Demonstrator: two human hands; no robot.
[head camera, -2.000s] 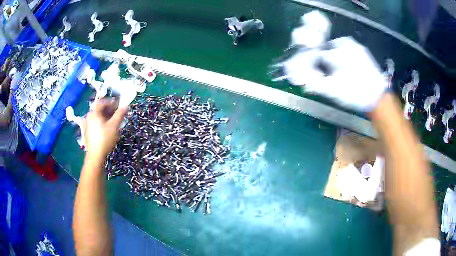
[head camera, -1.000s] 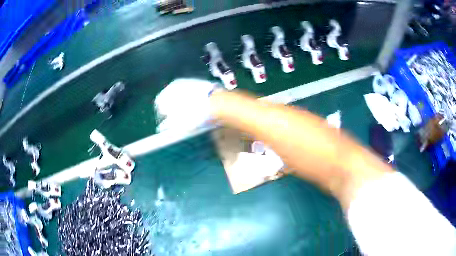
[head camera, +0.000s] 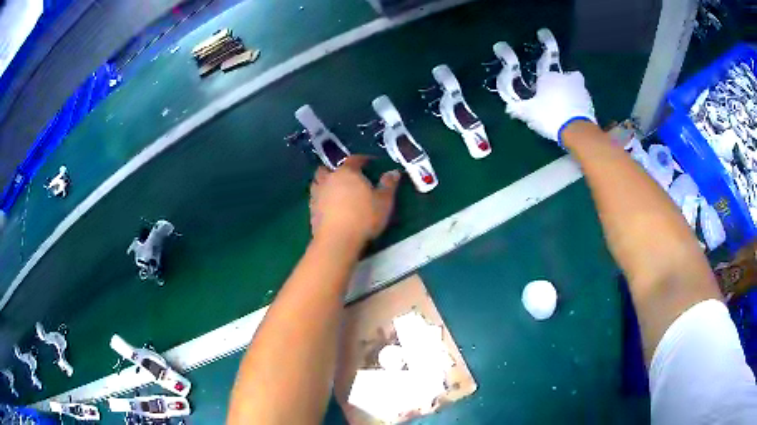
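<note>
Several white-grey handle units (head camera: 403, 144) with dark insets stand in a row on the dark green conveyor; uncovered ones show red tips. My bare left hand (head camera: 353, 197) covers the lower end of the leftmost unit (head camera: 321, 138), its thumb spread toward the second. Its grip is hidden. My right hand (head camera: 554, 104), in a white glove with a blue cuff edge, covers the lower ends of the two rightmost units (head camera: 508, 70). Its fingertips are hard to make out, so whether it grips them cannot be told.
A pale metal rail (head camera: 465, 222) separates conveyor and bench. Cardboard (head camera: 455, 365) with white material and a round white object (head camera: 539, 300) lie on the bench. A blue bin (head camera: 684, 137) is at right. More units (head camera: 155, 369) lie lower left. Brown pieces (head camera: 222, 51) lie beyond.
The view has swung right. My left hand has come back into view at the leftmost unit of the row. My gloved right hand has moved right, to the row's far end.
</note>
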